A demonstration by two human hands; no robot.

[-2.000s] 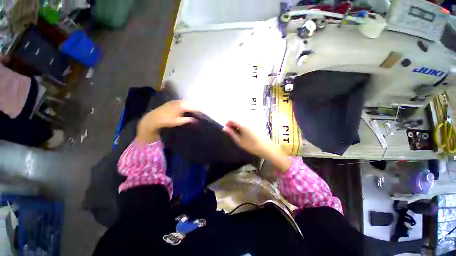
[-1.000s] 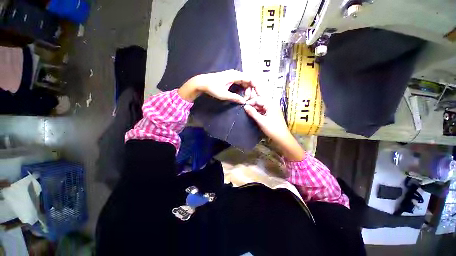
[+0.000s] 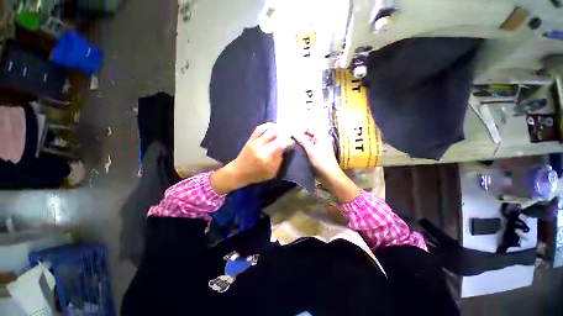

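My left hand (image 3: 262, 155) and my right hand (image 3: 316, 151) pinch a small dark fabric piece (image 3: 299, 169) between their fingertips at the front edge of the pale table. The piece hangs down between the hands; its upper edge is hidden by the fingers. A dark cut panel (image 3: 244, 95) lies flat on the table beyond my left hand. A second dark cloth pile (image 3: 421, 92) lies right of the presser foot (image 3: 360, 66), under the machine arm. Yellow tape (image 3: 358, 126) marked "PIT" is on the table edge right of my right hand.
Dark cloth (image 3: 148, 191) hangs left of the table. Blue crates (image 3: 77, 281) stand on the grey floor at the left. Part of a person in pink and dark clothes (image 3: 15, 133) shows at the far left. A white side table (image 3: 494, 278) with a phone-like dark object is at the right.
Since two seconds ago a dark panel has come to lie flat on the table. My hands have moved up from the lap cloth to the table edge, and now hold the small piece close together.
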